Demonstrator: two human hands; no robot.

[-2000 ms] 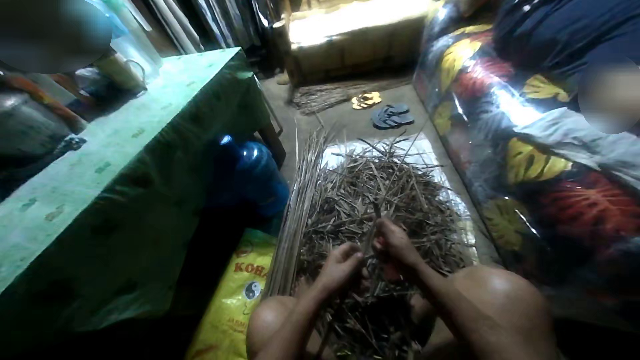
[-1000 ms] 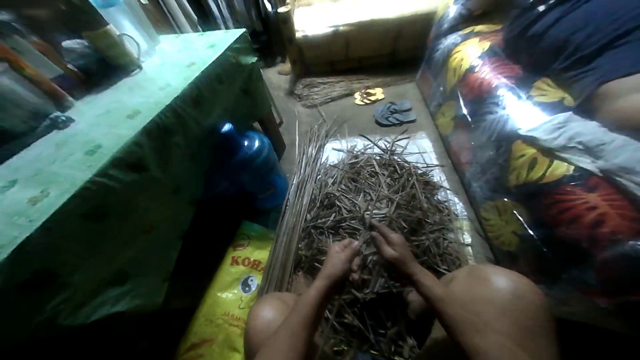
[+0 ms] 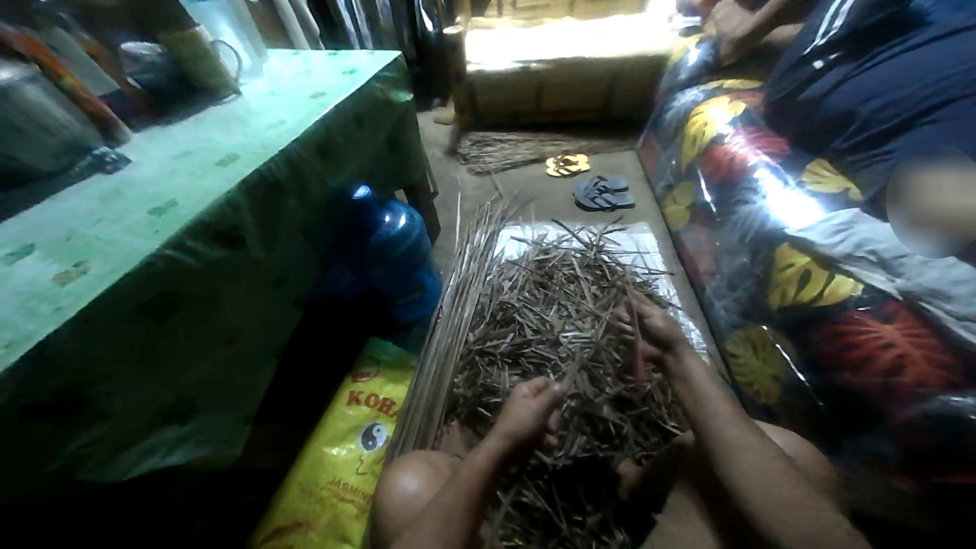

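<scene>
A heap of dry brown leaf strips lies on a pale sheet between my knees. My left hand is curled over the near part of the heap, its fingertips pinched on what looks like a thin dry strip. Farther right and higher, my right hand is closed around a slim object with a reddish handle, perhaps a small knife; blur hides its exact shape. Along the left side of the heap runs a bundle of long dry stalks.
A table with a green cloth stands left, a blue water jug beside it. A yellow printed sack is near my left knee. Yellow slippers and grey slippers lie ahead. Another person is on the plastic-covered floral cushion at right.
My hands were close together over the heap a second ago; now they are apart, the right one having moved away to the right.
</scene>
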